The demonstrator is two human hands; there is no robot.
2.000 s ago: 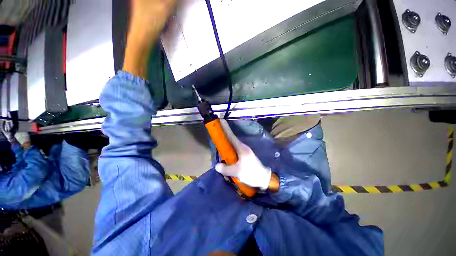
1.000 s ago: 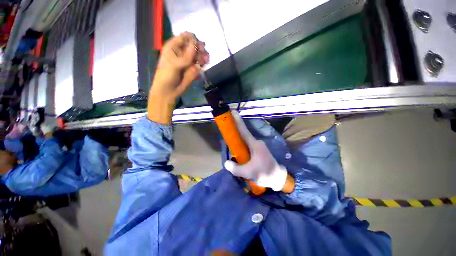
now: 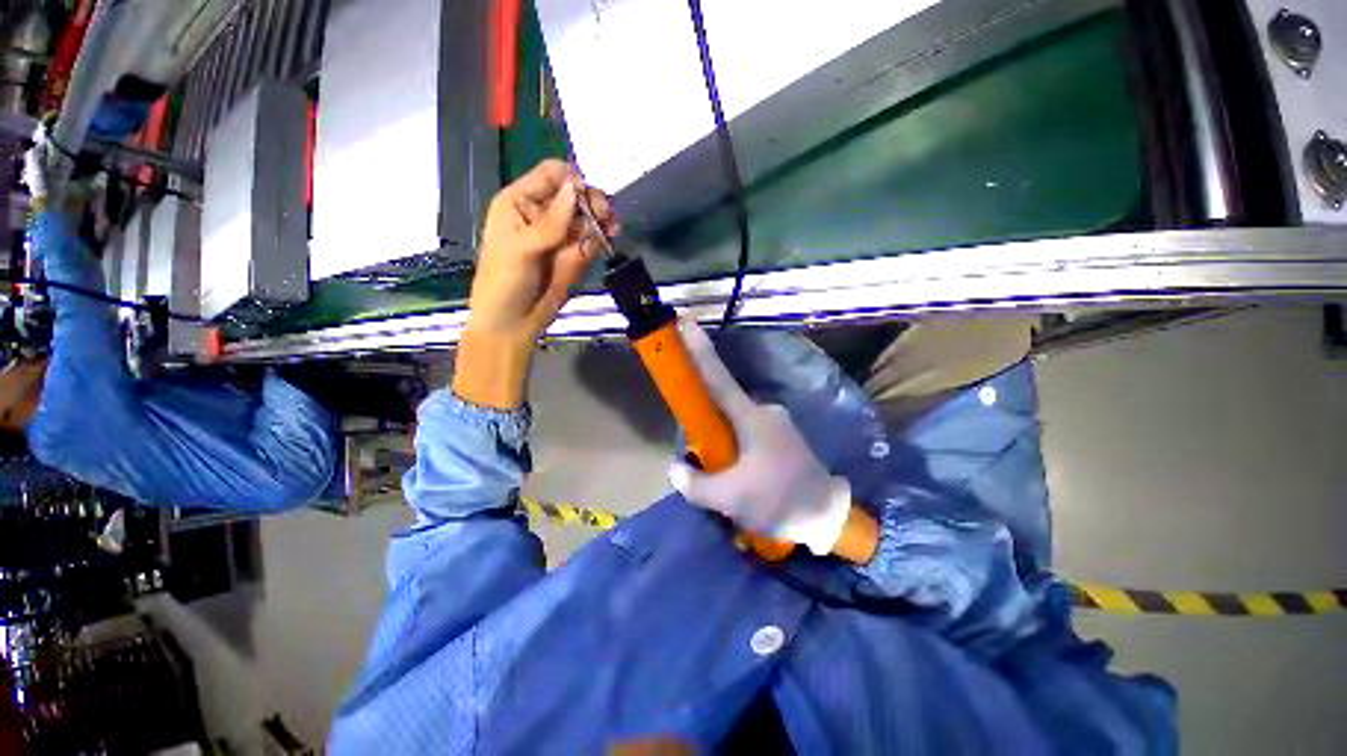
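Note:
My right hand [image 3: 768, 480], in a white glove, grips the orange electric screwdriver [image 3: 686, 396]. Its black nose points up and left, and a thin silver bit [image 3: 595, 229] sticks out of it. My left hand [image 3: 535, 244] is bare, with its fingertips closed around the tip of the bit. Any screw between the fingers is too small to make out. The metal case [image 3: 827, 111] lies tilted on the green conveyor belt [image 3: 946, 192], just beyond my hands. Its pale cover faces up and its grey side faces me. The bit is at its near left corner, apparently not touching it.
A black cord [image 3: 721, 133] hangs across the case. More cases [image 3: 381, 141] stand along the line at the left, with orange-red strips [image 3: 505, 67] between. An aluminium rail [image 3: 946, 273] edges the belt. Ball units [image 3: 1296, 42] are at the right. Another person in blue [image 3: 177, 428] is at the left.
My left hand has come down from over the case to the bit, and its fingers have closed there. The screwdriver stays in my right hand. The view has shifted left.

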